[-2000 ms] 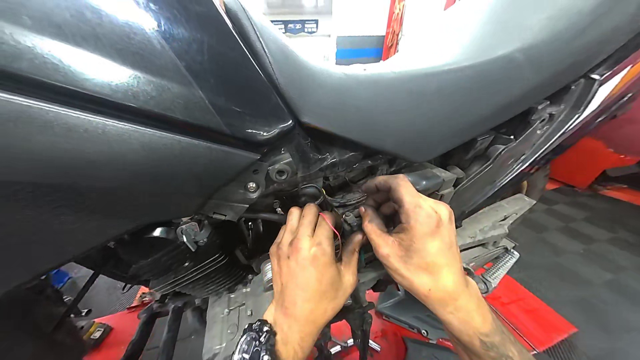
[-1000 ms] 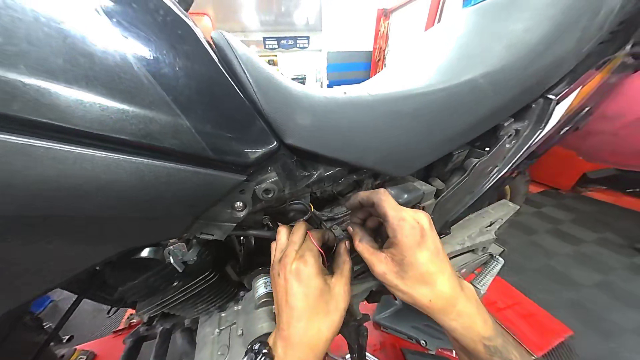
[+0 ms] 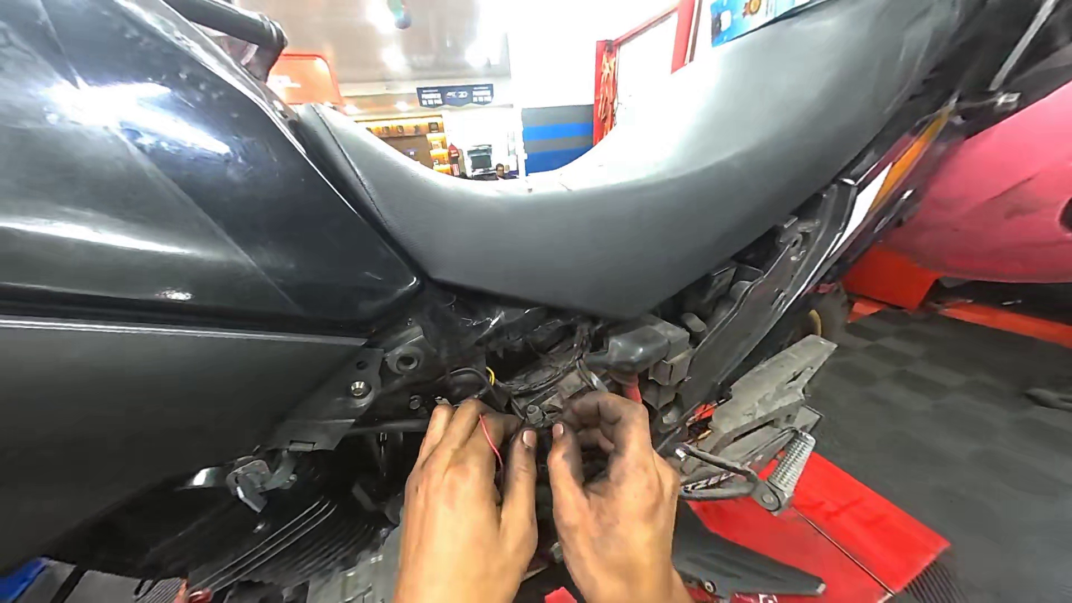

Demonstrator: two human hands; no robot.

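My left hand point(image 3: 473, 494) is at the motorcycle's side opening, below the black seat point(image 3: 536, 243). A thin red wire point(image 3: 491, 439) runs over its fingers. Close on its right is my right hand point(image 3: 615, 486), with curled fingers and darkened fingertips. The two thumbs nearly meet beside a small metal fitting point(image 3: 536, 414) among the dark wiring; what the fingertips grip is too small to tell. A yellow wire loop point(image 3: 492, 377) shows above my left hand. A black rubber cover point(image 3: 632, 347) with a thick red cable point(image 3: 631, 389) below it sits above my right hand.
Glossy black bodywork point(image 3: 193, 184) fills the upper left, with the finned engine point(image 3: 276, 544) below. At the lower right, a footpeg point(image 3: 790, 465) juts out over a red platform point(image 3: 837, 519). A pink vehicle body point(image 3: 1013, 201) stands at the far right. A person is small in the background.
My right hand has come down and closer to my left hand, uncovering the red cable and the black rubber cover above it. The view has shifted, showing more of the room.
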